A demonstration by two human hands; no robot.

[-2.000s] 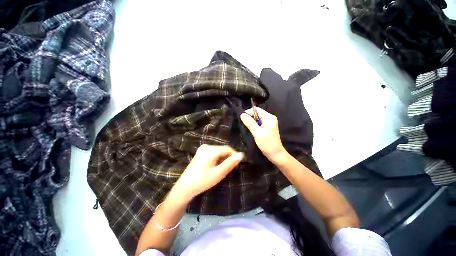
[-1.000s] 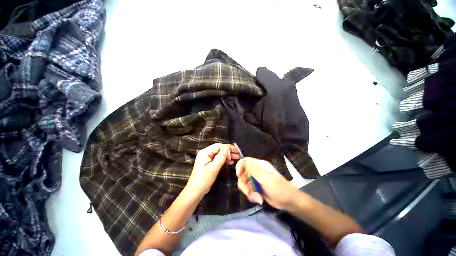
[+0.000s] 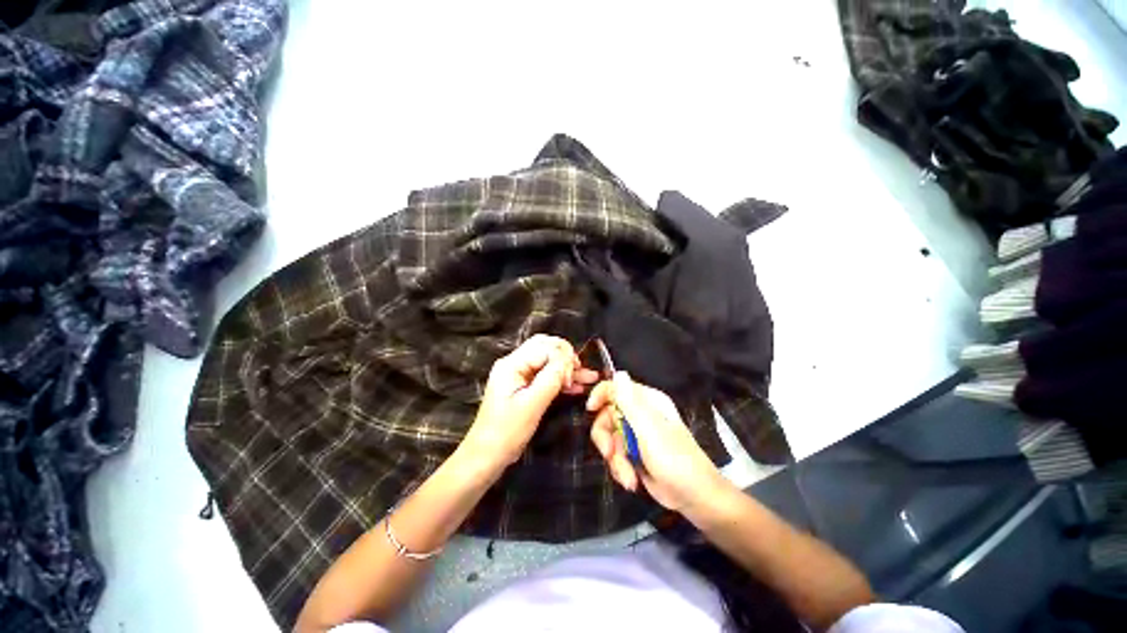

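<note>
The brown plaid garment [image 3: 358,371] lies spread in front of me, with its plain dark lining [image 3: 717,278] showing at the right. A narrow plaid tie [image 3: 754,214] sticks out at the upper right. My left hand [image 3: 534,381] pinches a bit of the garment at its fingertips near the middle; any thread there is too fine to tell. My right hand [image 3: 643,433] holds thread snips [image 3: 607,361] with pale blades and a blue-and-yellow part in the palm. The blades point up beside my left fingertips.
A blue-grey plaid pile [image 3: 173,173] lies at the left of the white table [image 3: 494,74]. Other dark plaid garments [image 3: 976,99] are heaped at the upper right. Dark purple garments with striped edges [image 3: 1088,297] are at the right, above a dark grey surface [image 3: 865,482].
My right hand has come down from the lining to beside my left hand. My left hand has moved up slightly and now pinches the cloth. The snips' blades now stand at my left fingertips.
</note>
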